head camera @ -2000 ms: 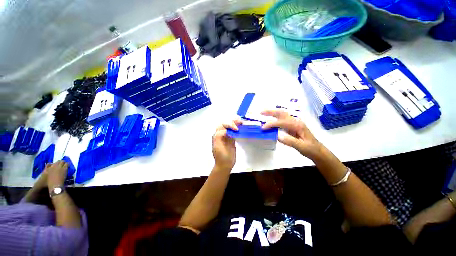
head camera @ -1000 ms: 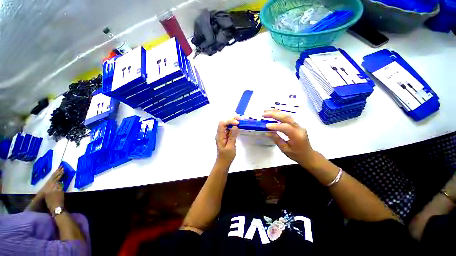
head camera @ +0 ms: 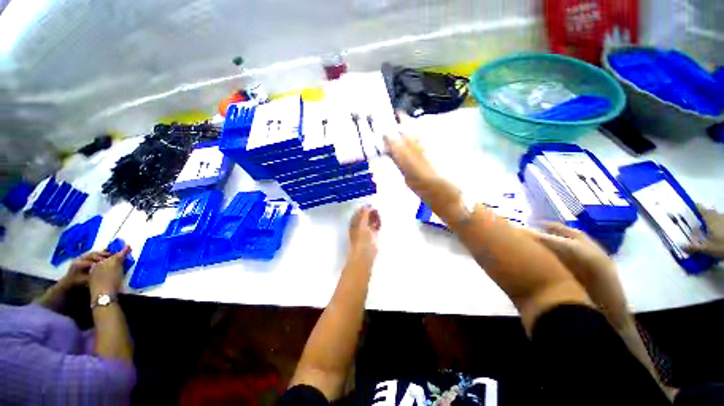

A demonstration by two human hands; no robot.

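My right hand [head camera: 405, 151] reaches forward and holds a white-faced retail box [head camera: 361, 123] at the right end of the finished stack [head camera: 317, 170]. The box is blurred, and its contact with the stack is unclear. My left hand [head camera: 365, 226] is empty, with loosely curled fingers, just in front of the stack. A box with a blue edge [head camera: 500, 208] lies flat, partly hidden by my right forearm. The stack of open boxes [head camera: 583, 190] stands to the right, blue flaps sticking out.
Another person's hand [head camera: 568, 238] is beside the open boxes; a hand [head camera: 702, 238] touches the far-right pile [head camera: 667, 210]. A green basket [head camera: 548, 95] and grey basin [head camera: 667, 119] stand behind. Blue trays [head camera: 214, 226], black cables [head camera: 151, 166] and a purple-sleeved person [head camera: 71, 341] are left.
My right hand has moved from the centre to the finished stack with a box. My left hand has let go. Other people's hands have appeared at right. The view has shifted.
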